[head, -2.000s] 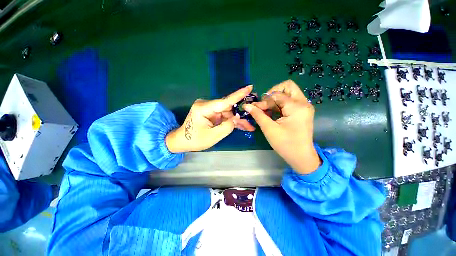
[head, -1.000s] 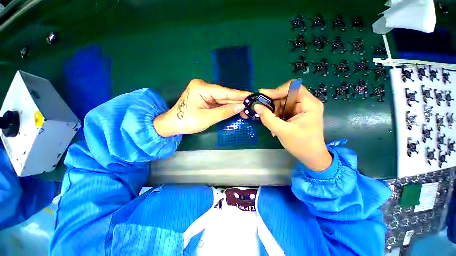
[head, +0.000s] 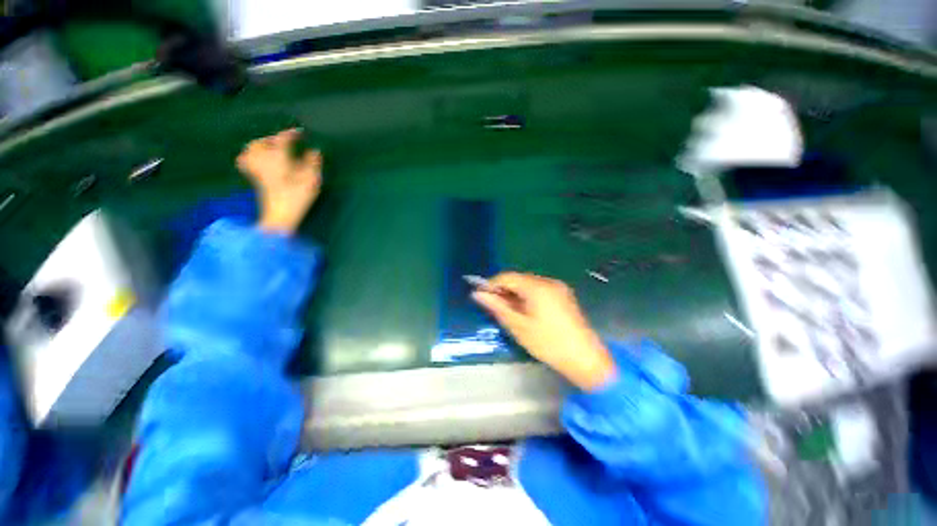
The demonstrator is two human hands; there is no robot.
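Observation:
The picture is motion-blurred. My left hand (head: 283,180) is stretched out at the upper left over the green bench, fingers bent. A dark patch shows between its thumb and fingers; I cannot tell if it is the black housing or a gap. My right hand (head: 545,316) is over the dark work mat (head: 471,241) with blue edges. Its fingers are closed on slim grey tweezers (head: 476,282), whose pale end sticks out to the left. The round black housing cannot be made out clearly.
Blurred modules lie right of the mat and on the white board (head: 884,298). A white cloth (head: 750,128) is above it, a blister tray (head: 781,452) below. A white box (head: 77,308) stands left. Small dark units (head: 146,168) lie upper left; another dark item (head: 503,122) lies farther back.
My hands have parted. The left has moved away to the upper left; the right stays near the mat with the tweezers. The view has shifted, showing the bench's far edge.

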